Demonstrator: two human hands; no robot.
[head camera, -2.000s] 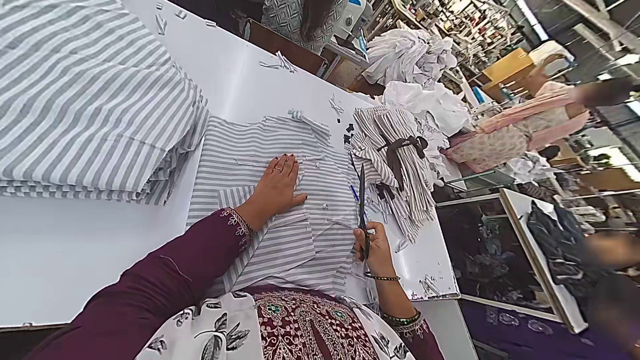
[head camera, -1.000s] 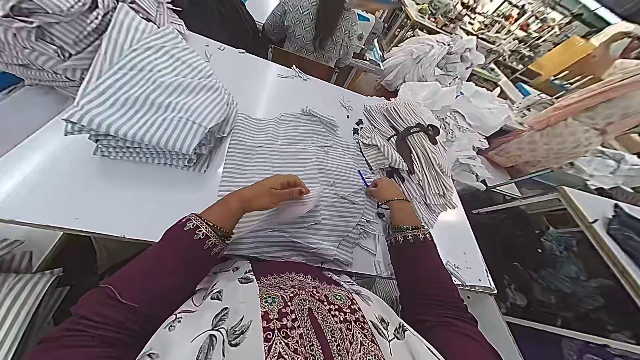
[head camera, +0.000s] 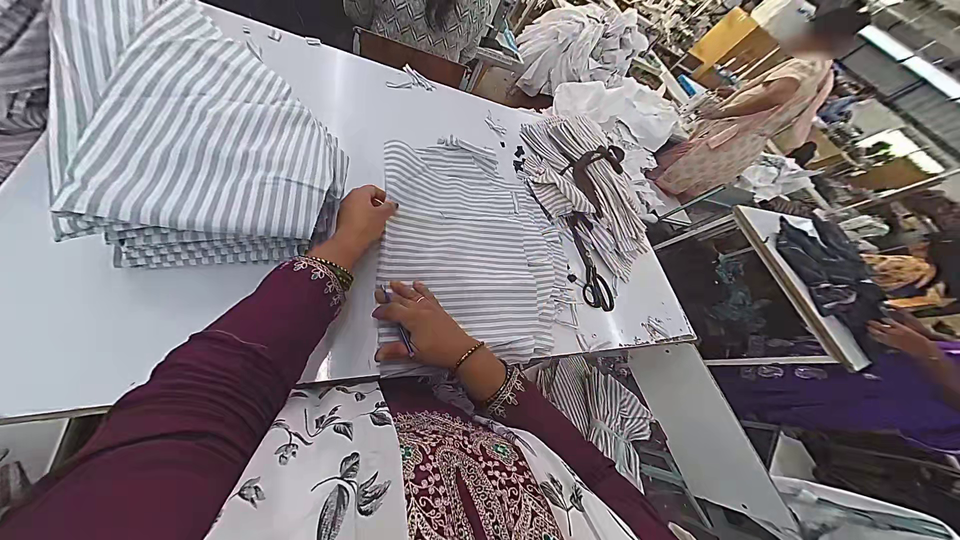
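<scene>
A grey-and-white striped fabric piece (head camera: 465, 255) lies flat on the white table (head camera: 330, 112). My left hand (head camera: 364, 221) pinches its left edge between thumb and fingers. My right hand (head camera: 427, 326) rests on its lower left part, fingers spread, with a slim blue pen (head camera: 406, 341) held under the fingers. Black-handled scissors (head camera: 596, 289) lie on the table to the right, their blades reaching toward a striped bundle (head camera: 581, 187) tied with a dark strip. To the left of my left hand stands a tall stack of folded striped fabric (head camera: 202, 150).
Fabric scraps (head camera: 411, 78) lie near the far edge and at the right corner. White cloth heaps (head camera: 585, 49) stand beyond the table. One person (head camera: 742, 112) stands at the back right; another sits across the table (head camera: 420, 26). A co-worker's hand (head camera: 904, 334) is over dark cloth at far right.
My left hand has moved left to the fabric's edge. My right hand has moved from the right side onto the lower left part. The scissors, in my right hand two seconds ago, now lie on the table.
</scene>
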